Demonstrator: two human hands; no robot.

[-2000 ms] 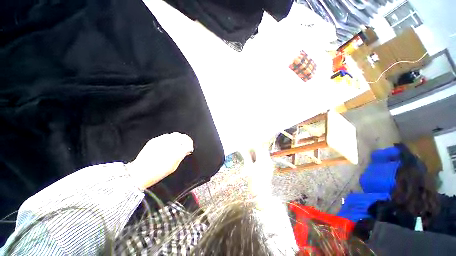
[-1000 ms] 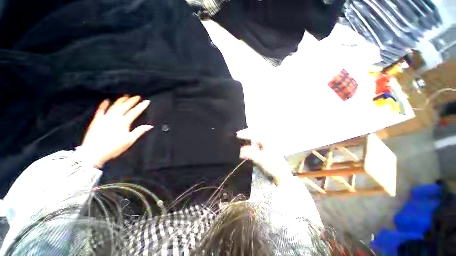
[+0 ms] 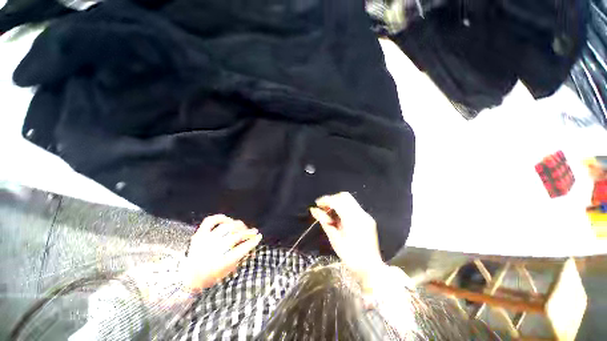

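Note:
A dark jacket [image 3: 266,153] lies shell side up over the white table, with a snap button near its middle and others along its left edge. My left hand [image 3: 223,250] is at the jacket's near edge, fingers curled on the cloth. My right hand [image 3: 346,226] is over the jacket's lower right part, thumb and fingertips drawn together. A thin strand runs down-left from these fingertips; I cannot tell if it is thread or hair. Whether the right hand holds a small tool is hidden.
Another dark jacket [image 3: 492,46] lies at the back right of the white table [image 3: 466,200]. A red-and-black checked block [image 3: 555,174] is on the right, with red and yellow items beyond it. Shiny plastic packs [image 3: 592,73] are at the far right. A wooden stool [image 3: 566,303] stands below the table edge.
The view has turned left, showing more of the jacket. My left hand was spread flat on the jacket and is now curled at its near edge. My right hand has moved from the jacket's right edge onto its front.

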